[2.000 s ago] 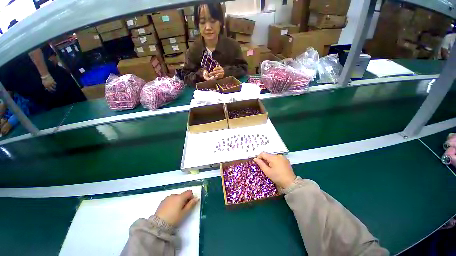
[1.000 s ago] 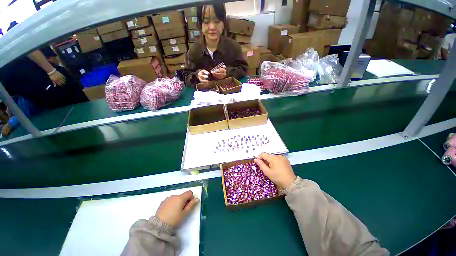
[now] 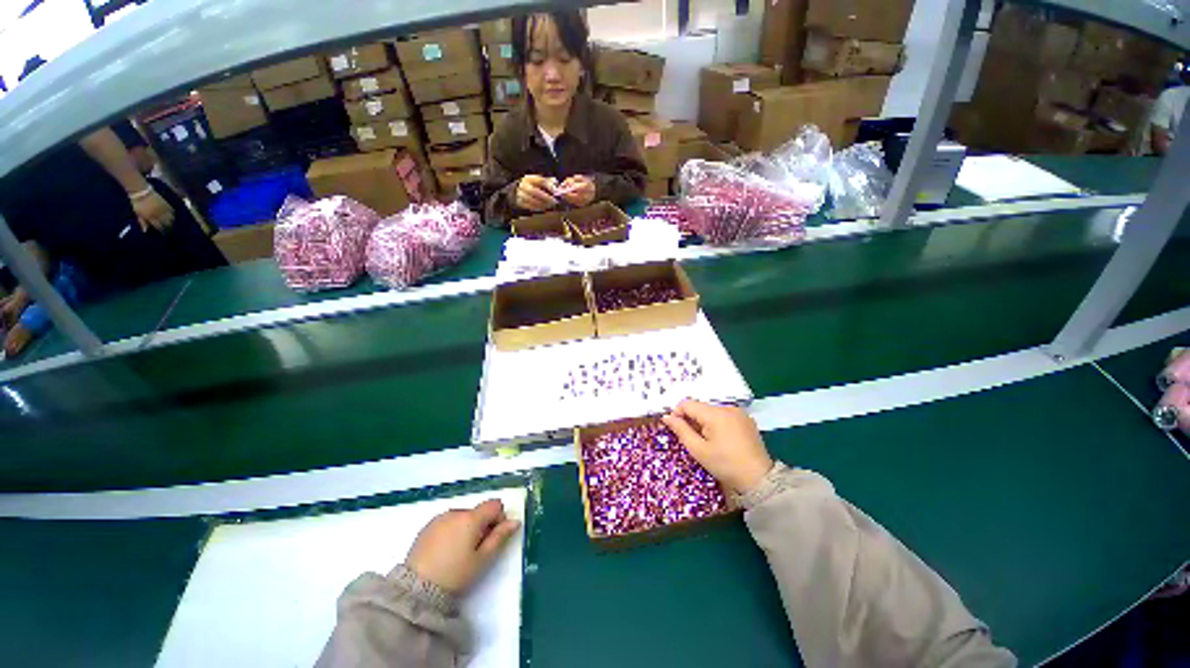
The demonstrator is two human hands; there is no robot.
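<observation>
A shallow cardboard box (image 3: 585, 489) full of glittering pink-purple parts (image 3: 646, 485) stands in front of me. My right hand (image 3: 724, 444) is at its back right corner, thumb and fingers together on the rim; the fingertips' contact is partly hidden. My left hand (image 3: 457, 542) rests loosely curled on the white work board (image 3: 261, 587), near its right edge; nothing shows in it. A second white board (image 3: 529, 392) lies behind the box, with small parts (image 3: 632, 375) laid out in rows.
Paired cardboard boxes (image 3: 542, 330) stand on the second board's back; the right one holds dark reddish parts. A person (image 3: 561, 131) sits opposite, hands together over small boxes. Bags of pink striped pieces (image 3: 324, 242) lie at the back left. A metal post (image 3: 1135, 248) rises at right.
The person opposite has lowered the patterned bundle of pieces held earlier and now has both hands close together. My hands and the boxes have not visibly moved.
</observation>
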